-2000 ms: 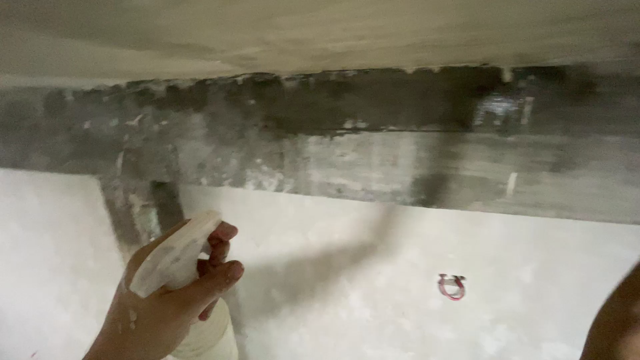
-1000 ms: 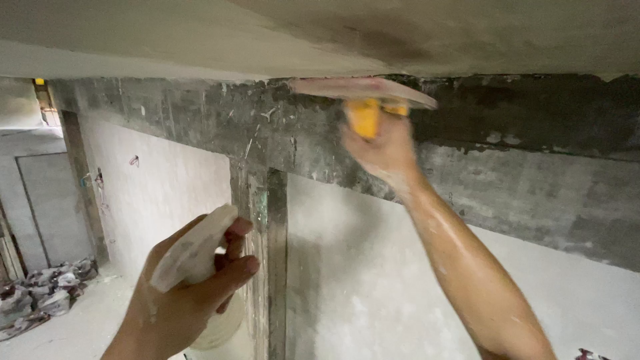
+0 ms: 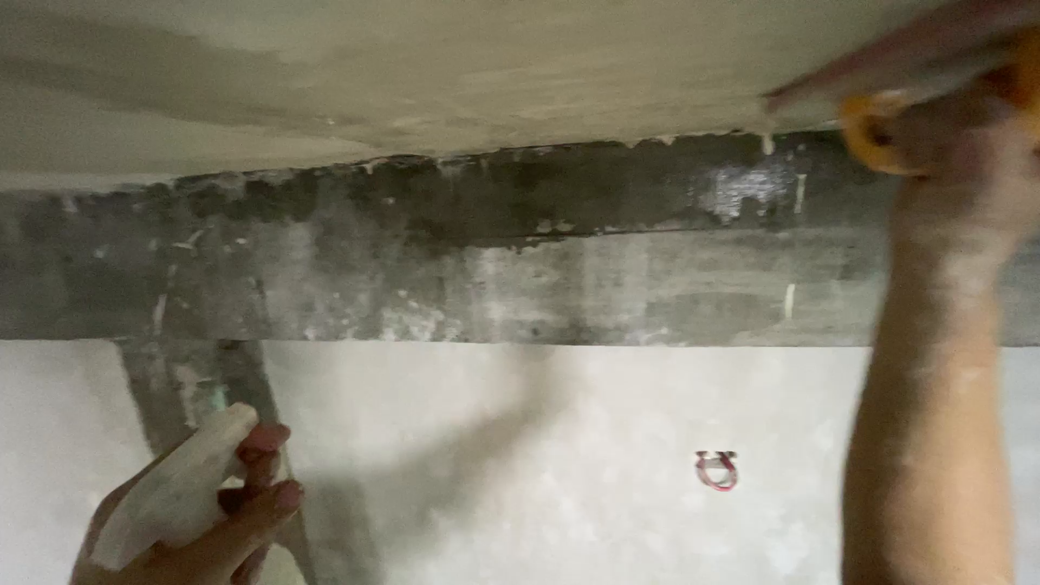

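At the lower left, my left hand (image 3: 195, 520) is wrapped around a whitish spray bottle, its trigger head (image 3: 179, 479) pointing up and right; most of the bottle is below the view. My right hand (image 3: 967, 138) is raised at the upper right, blurred, and grips the yellow handle (image 3: 873, 134) of a long, flat plastering trowel or float (image 3: 886, 65). The tool lies close against the pale plastered ceiling (image 3: 487, 73), just above the dark grey concrete beam (image 3: 528, 195); whether it touches is blurred.
Below the beam is a whitish plastered wall (image 3: 617, 431), with a loop of red wire (image 3: 717, 471) sticking out of it. A dark vertical strip (image 3: 252, 374) runs down the wall behind my left hand. A shadow falls across the wall.
My right hand and the yellow-handled tool have moved right along the ceiling from above the middle. The view has turned right since one second ago. My left hand keeps hold of the spray bottle.
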